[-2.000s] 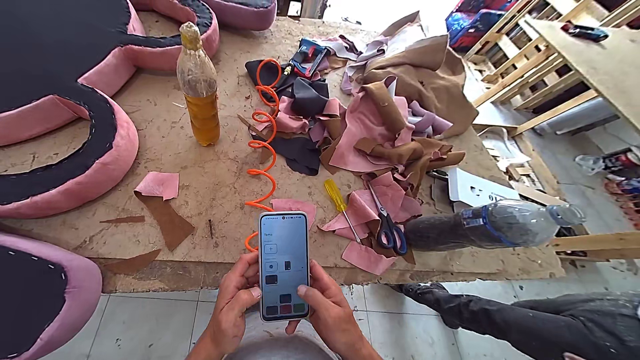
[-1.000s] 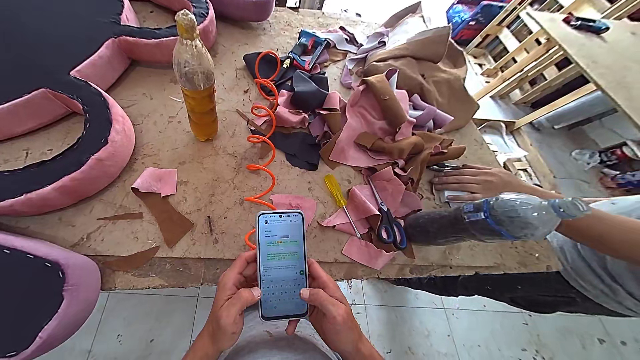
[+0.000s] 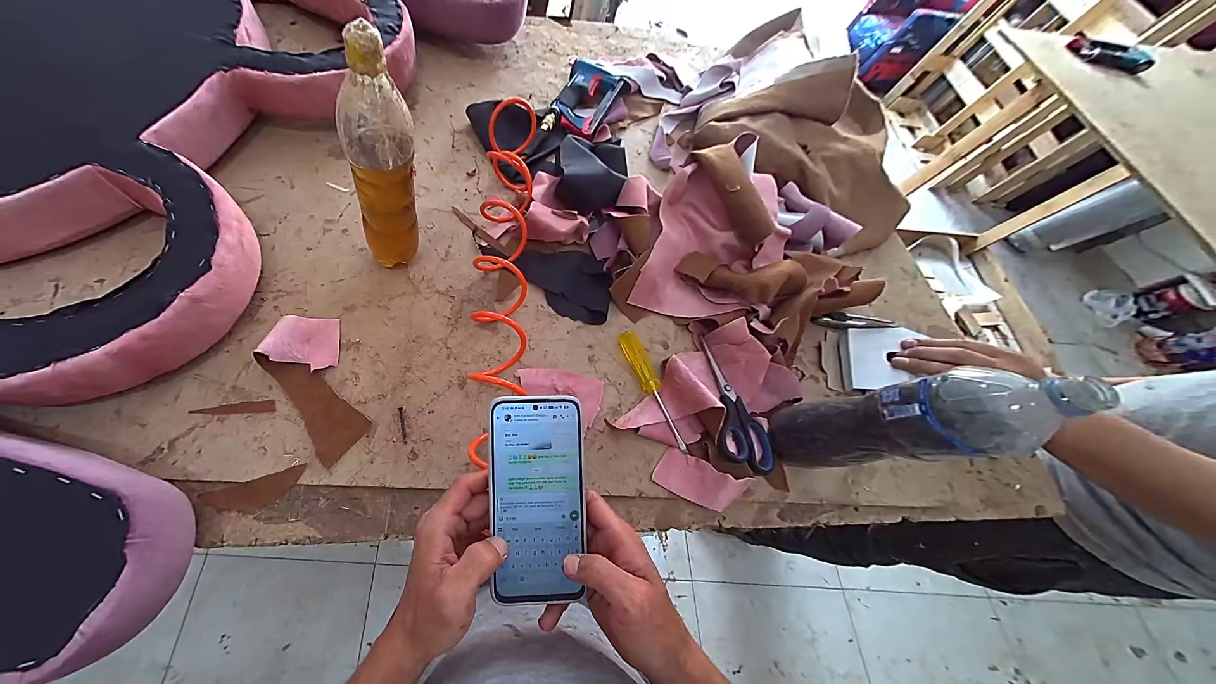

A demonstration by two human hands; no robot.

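A smartphone (image 3: 538, 503) with a keyboard and lit chat screen is upright between my hands, above the table's near edge. My left hand (image 3: 448, 560) grips its left side, thumb at the screen edge. My right hand (image 3: 627, 584) holds the right side, its thumb over the keyboard. Behind the phone runs an orange coiled air hose (image 3: 501, 318). Right of it lie a yellow-handled screwdriver (image 3: 638, 361) and scissors with dark blue handles (image 3: 745, 442), among pink fabric scraps (image 3: 703, 480). A bottle of amber liquid (image 3: 388, 209) stands farther back on the left.
Pink upholstered pieces with dark backing (image 3: 214, 256) take up the left. Brown and pink fabric offcuts (image 3: 793, 123) are heaped at the back right, near a blue pneumatic tool (image 3: 586, 98). A plastic bottle (image 3: 912, 413) lies at the right, beside another person's hand (image 3: 969, 356) on a white pad (image 3: 866, 356).
The phone's screen has gone from a page of small tiles to a chat with a keyboard. Another person's arm has come in at the right and rests on the white pad.
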